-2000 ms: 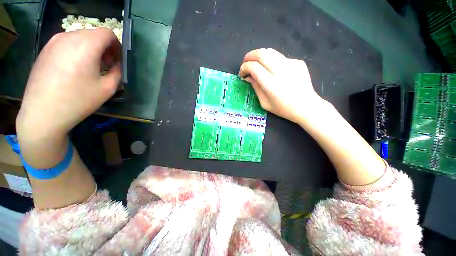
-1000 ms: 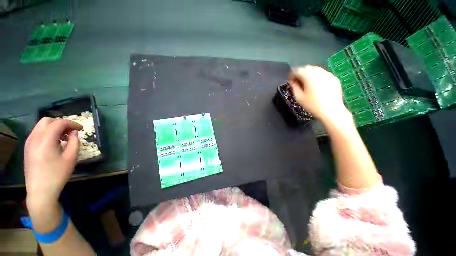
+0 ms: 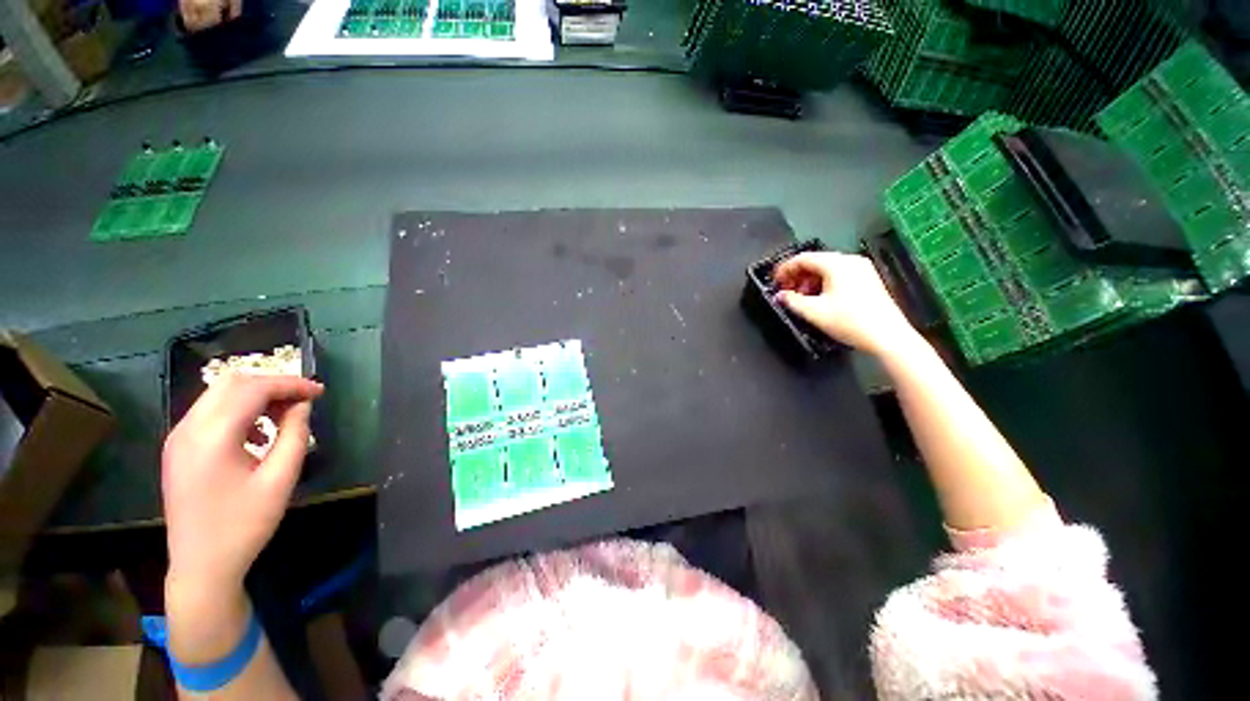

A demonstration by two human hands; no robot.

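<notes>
A green PCB panel (image 3: 527, 436) lies on the black work mat (image 3: 658, 466) in front of me, with a pale and dark pad band across its middle. My left hand (image 3: 236, 473) is over the near side of the left parts bin (image 3: 310, 342), which holds cream-white spacers (image 3: 254, 364). Its thumb and forefinger are bent towards each other; whether a small piece is between them cannot be told. My right hand (image 3: 843, 297) has its fingertips at the small black right parts bin (image 3: 794, 333); any tiny component in them is too small to tell.
Stacked PCB panels (image 3: 980, 247) with a black tray (image 3: 1097, 199) on top stand at the right. A small panel (image 3: 158, 192) lies at the far left. A white surface (image 3: 425, 44) with boards and another person's hand (image 3: 209, 13) are at the back. A cardboard box (image 3: 52, 425) is at the left edge.
My right hand has gone from the panel to the right bin and stays there, its fingers now lower at it. My left hand has shifted over the left bin. The view has swung, showing more of the bench.
</notes>
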